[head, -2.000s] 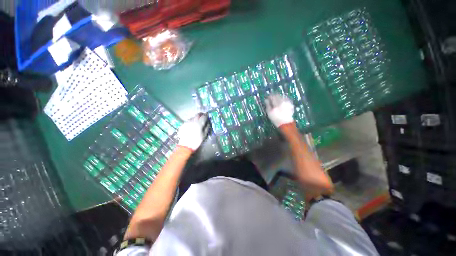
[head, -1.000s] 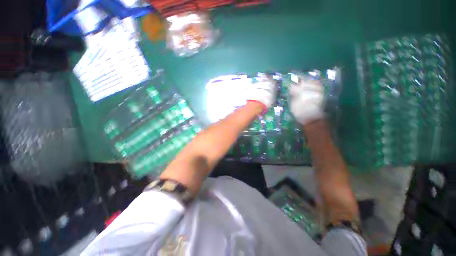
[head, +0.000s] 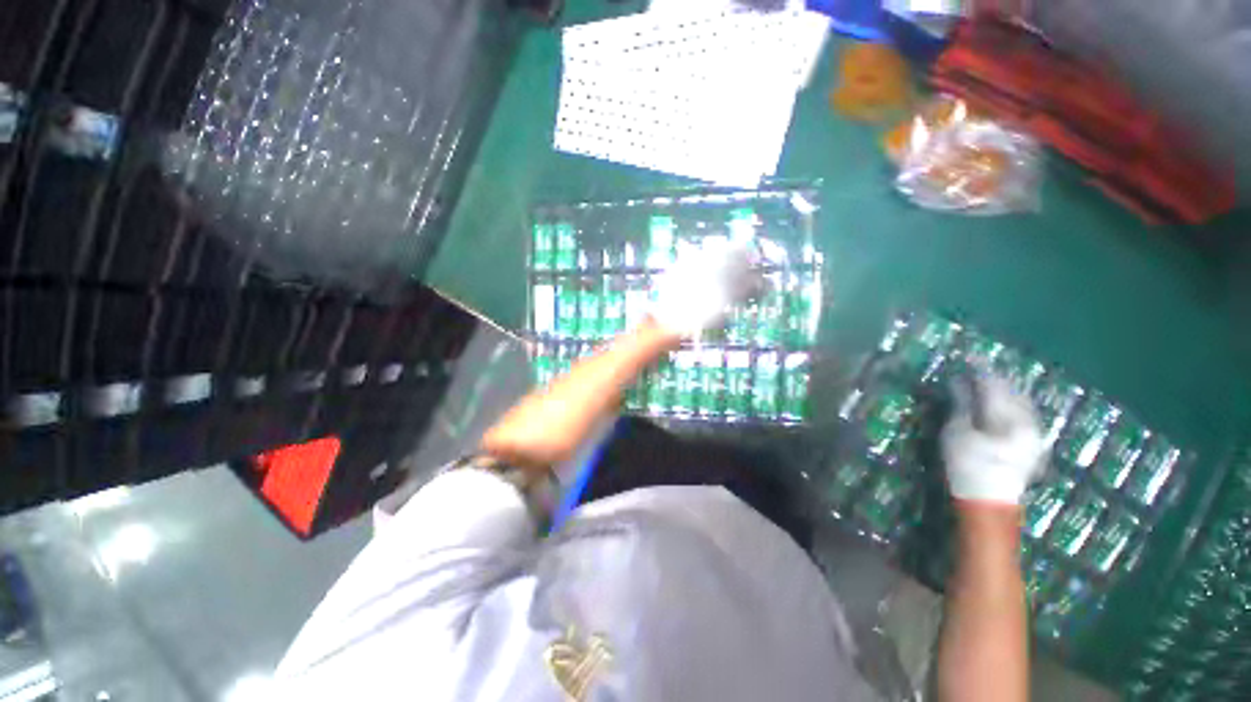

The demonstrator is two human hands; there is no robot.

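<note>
My left hand [head: 707, 285], in a white glove, is over the upper middle of a clear blister tray [head: 672, 380] with green circuit boards in its pockets. The tray's lower rows are filled; its top row shows gaps. My right hand [head: 996, 446], in a white glove, is over a second clear tray [head: 1102, 487] to the right, also holding green boards. The fingertips of both hands are blurred, so I cannot tell if either holds a board.
White sheets with dark marks [head: 672, 91] lie behind the left tray. A clear bag [head: 964, 162], an orange item [head: 871, 80] and a red pile [head: 1084, 117] lie at the back. An empty tray stack [head: 329, 124] and black crates [head: 124, 261] stand left. Another filled tray [head: 1207, 617] is at right.
The view has swung left, showing more crates and floor. My left hand has moved from the right tray to the left tray. My right hand stays over the right tray.
</note>
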